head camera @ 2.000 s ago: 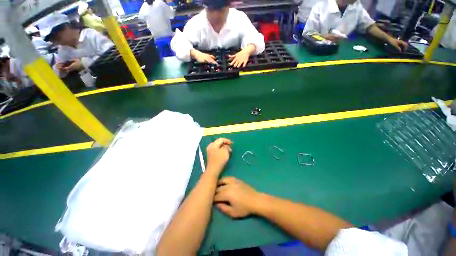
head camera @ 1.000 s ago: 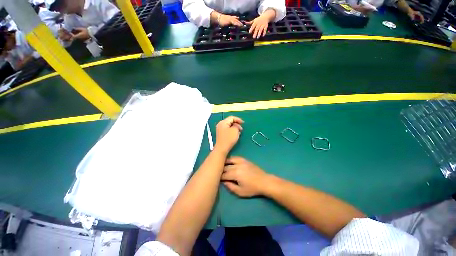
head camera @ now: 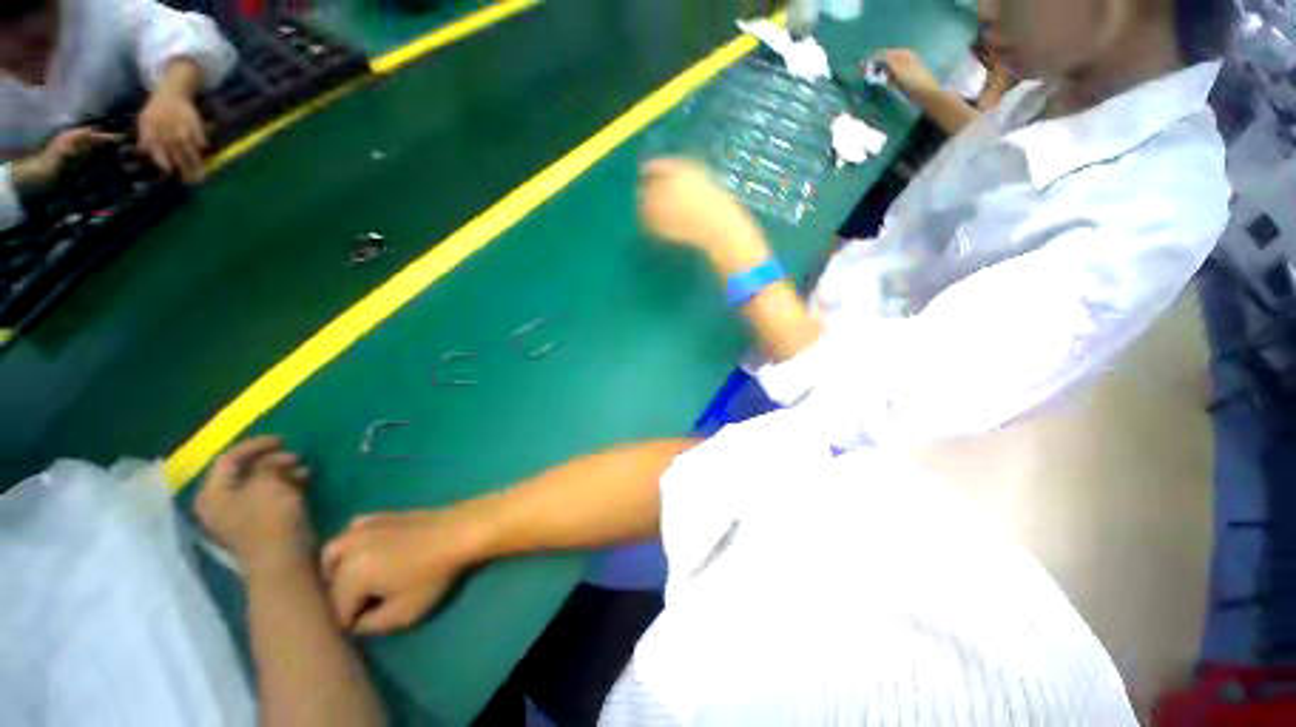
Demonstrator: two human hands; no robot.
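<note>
Three thin silvery frames lie loose on the green surface: one nearest my left hand (head camera: 384, 438), one beyond it (head camera: 452, 369) and one farther right (head camera: 537, 338). Blur hides parts of their outlines. My left hand (head camera: 259, 497) rests loosely curled between the white cover sheet (head camera: 100, 597) and the nearest frame, with nothing seen in it. My right hand (head camera: 398, 568) rests on the green surface against my left forearm, fingers bent and a little apart, with nothing seen in it.
A person at the right reaches a bare hand (head camera: 697, 206) over the green surface beside a clear plastic tray (head camera: 760, 128). A small dark part (head camera: 368, 249) lies beyond the yellow stripe (head camera: 377, 305). Opposite, a worker handles a black parts tray (head camera: 270, 78).
The view has swung right, bringing the neighbouring person into sight and shifting the frames and both hands left in the picture. My hands keep nearly the same resting pose.
</note>
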